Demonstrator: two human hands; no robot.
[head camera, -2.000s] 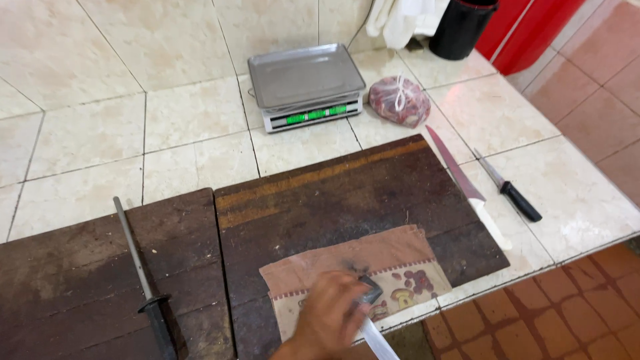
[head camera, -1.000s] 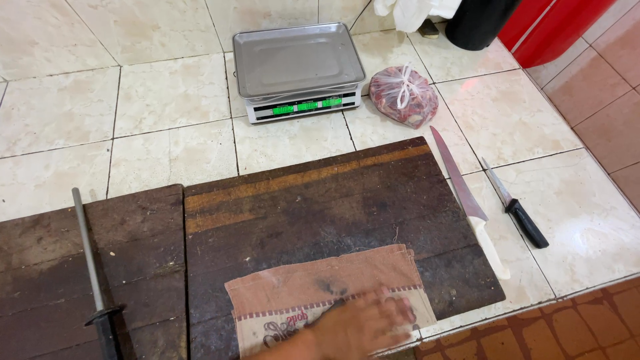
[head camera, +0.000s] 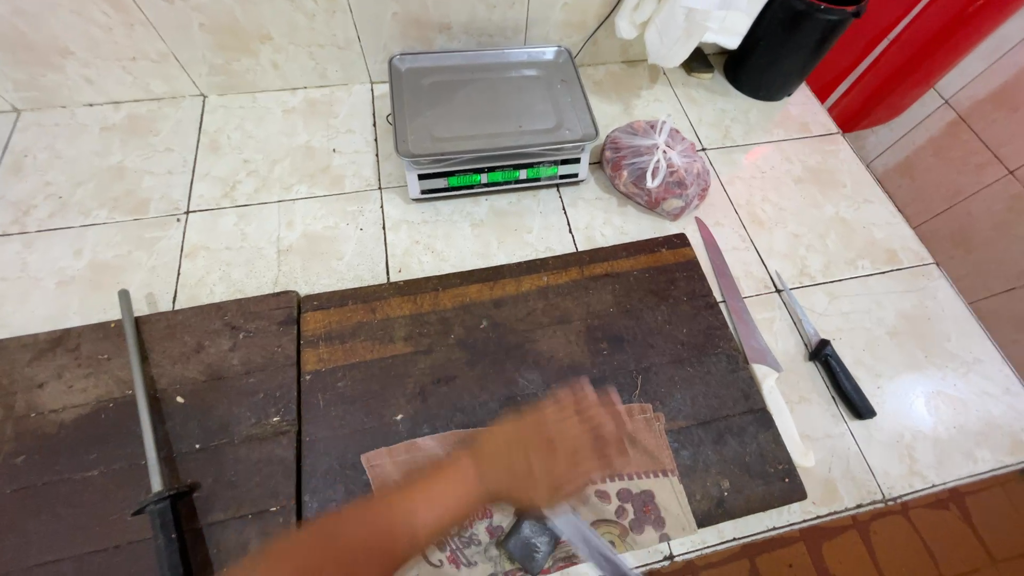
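Observation:
My left hand (head camera: 552, 440), blurred, reaches in from the lower left over a printed brown-and-cream cloth (head camera: 640, 504). Its fingers are extended and I see nothing in its grasp. The cloth lies at the front edge of a dark wooden cutting board (head camera: 496, 344). Below the hand, on the cloth, is a dark grey, squarish block (head camera: 530, 544). A pale, translucent strip, possibly a blade (head camera: 588, 544), runs from under the hand out of the bottom edge; what holds it is hidden. My right hand is out of view.
A sharpening steel (head camera: 142, 400) rests on the left board (head camera: 64, 448). A digital scale (head camera: 496, 112) and tied bag of meat (head camera: 660, 168) stand behind. A white-handled knife (head camera: 740, 312) and black-handled knife (head camera: 836, 372) lie right. A black container (head camera: 788, 48) stands at the back.
Compared with a second ago, my left hand has moved up the cloth, away from its front edge. The grey block and pale strip show again below it.

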